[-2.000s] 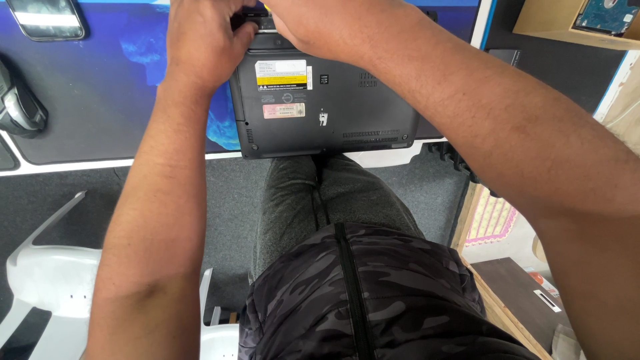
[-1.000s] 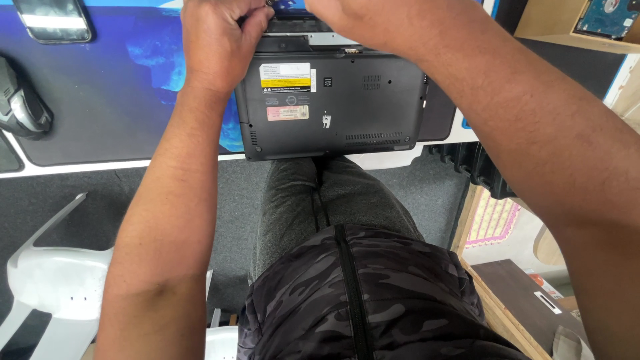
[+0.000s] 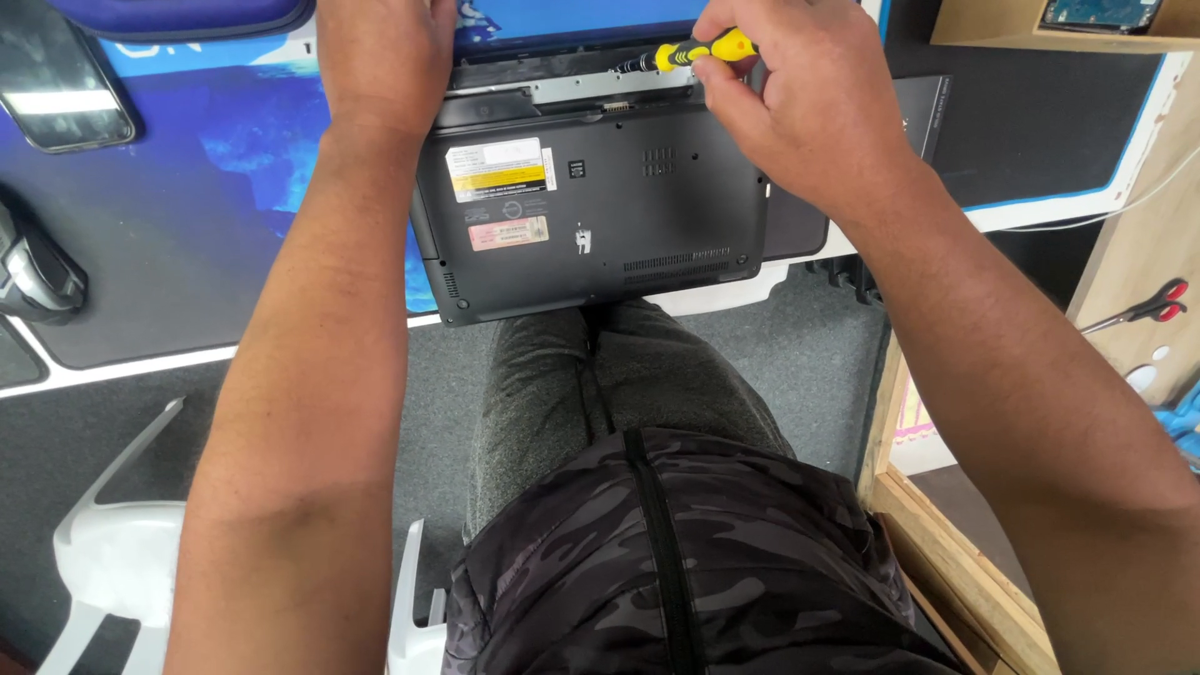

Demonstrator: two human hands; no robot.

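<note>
An opened laptop lies with its black base (image 3: 600,216) underside up, its near edge overhanging the table edge above my lap. Along the far side of the base a silvery strip (image 3: 600,86) shows in the battery bay. My right hand (image 3: 797,94) grips a yellow and black precision screwdriver (image 3: 694,52), its shaft pointing left, with the tip over the far edge of the bay. At the laptop's far left corner is my left hand (image 3: 389,56); its fingers are cut off by the frame's top, so what they hold cannot be seen.
On the left of the table are a phone (image 3: 66,80), a computer mouse (image 3: 37,272) and a dark blue case (image 3: 187,14). A wooden box with a bare hard drive (image 3: 1102,14) stands at the upper right. Red-handled scissors (image 3: 1139,307) lie on the right, and a white plastic chair (image 3: 122,553) stands lower left.
The yellow screwdriver now shows plainly in my right hand, above the bay; one second ago it was not visible. The view has shifted somewhat.
</note>
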